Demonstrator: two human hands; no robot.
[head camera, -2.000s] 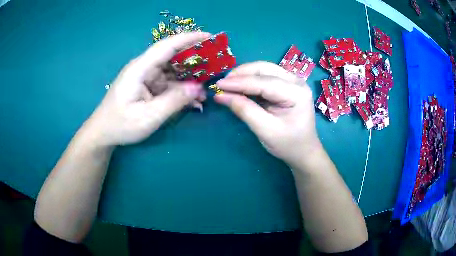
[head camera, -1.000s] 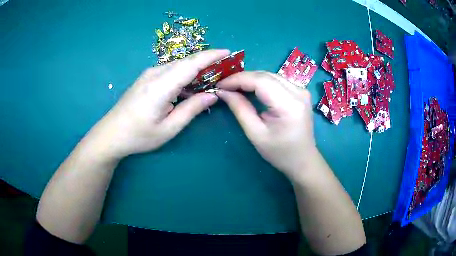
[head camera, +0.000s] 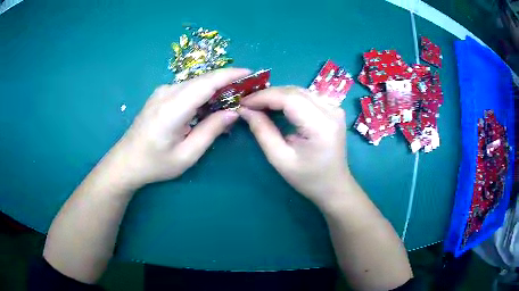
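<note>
My left hand (head camera: 176, 128) grips a red circuit board (head camera: 252, 83) between thumb and fingers, tilted so that it shows at a steep angle. My right hand (head camera: 301, 139) is at the board's near edge, thumb and forefinger pinched together beside my left thumb. A small gold and silver metal component (head camera: 231, 102) shows at the board between the fingertips; my fingers partly hide it, and blur hides how it sits. A pile of loose yellow and silver components (head camera: 196, 54) lies on the green bench just beyond my left hand.
A loose stack of red boards (head camera: 392, 94) lies at the right by a thin pale line. One board (head camera: 332, 81) lies apart, partly behind my right hand. A blue bin (head camera: 465, 142) of red boards is at the far right. A tiny white piece (head camera: 123, 107) lies at the left.
The board has tilted from face-on to steeply angled. My right fingertips have moved in from a small gap and now meet the board with the small component.
</note>
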